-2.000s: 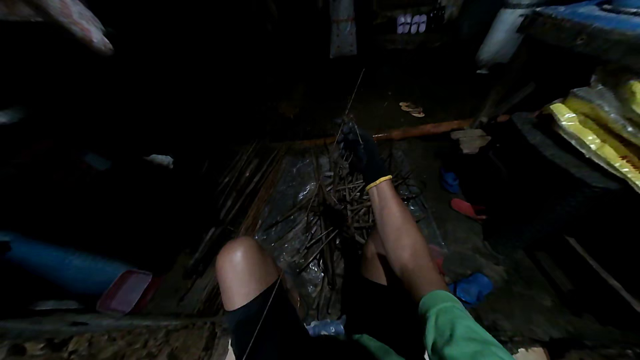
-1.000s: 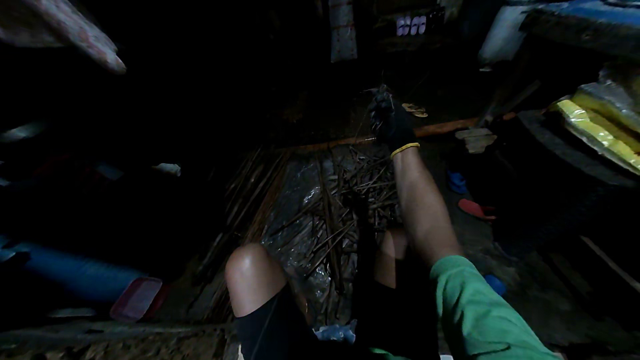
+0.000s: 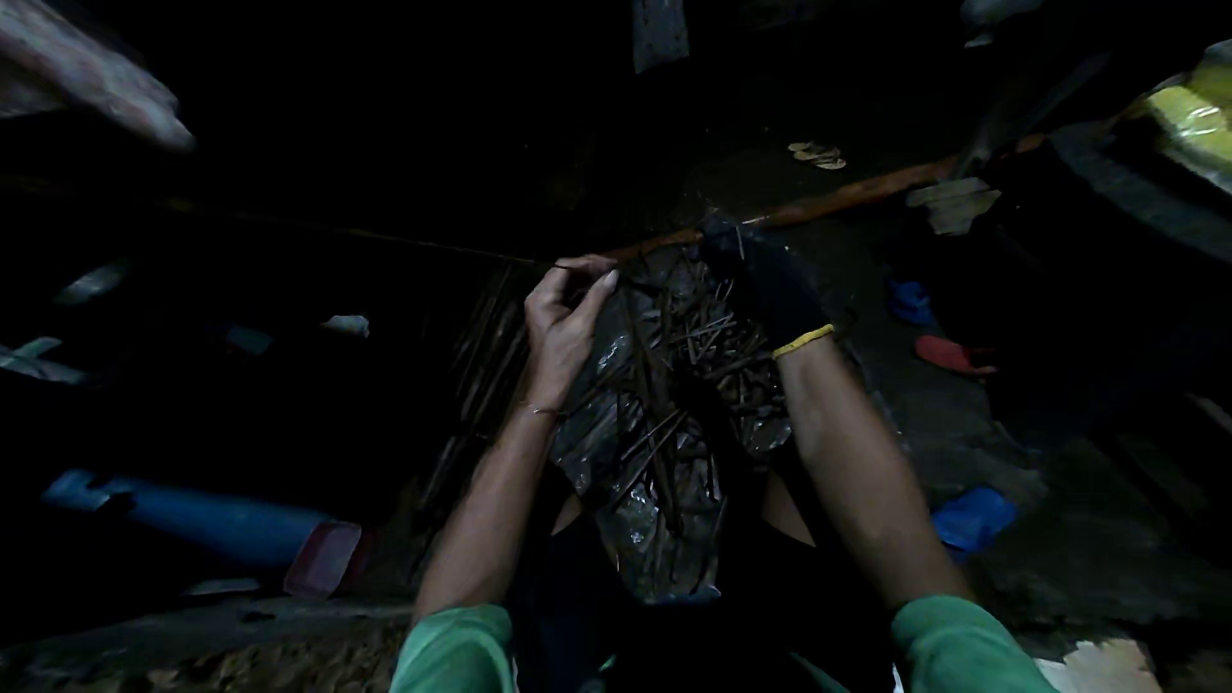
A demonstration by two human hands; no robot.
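Note:
My bare left hand point(image 3: 570, 313) is raised over the left side of a pile of thin sticks, thumb and fingers pinched on a long thin strip point(image 3: 423, 243) that runs off to the left. My right hand point(image 3: 756, 274) wears a dark glove with a yellow cuff and is level with the pile's far right side; its fingers are too dark to read, though a thin pale piece shows at them. Below and between both hands, the sticks point(image 3: 664, 423) lie scattered on a clear plastic sheet point(image 3: 640, 525) between my knees.
Long sticks point(image 3: 486, 356) lie left of the sheet. A wooden strip point(image 3: 857, 197) crosses beyond it, with sandals point(image 3: 816, 155) behind. A red slipper point(image 3: 953, 354) and blue items point(image 3: 972, 520) lie right. A blue cylinder point(image 3: 212, 520) and a pinkish tray point(image 3: 324, 558) are at left.
My left hand has come into view, pinching a long strip. The gloved right hand, raised farther out one second ago, is now lower and nearer the pile.

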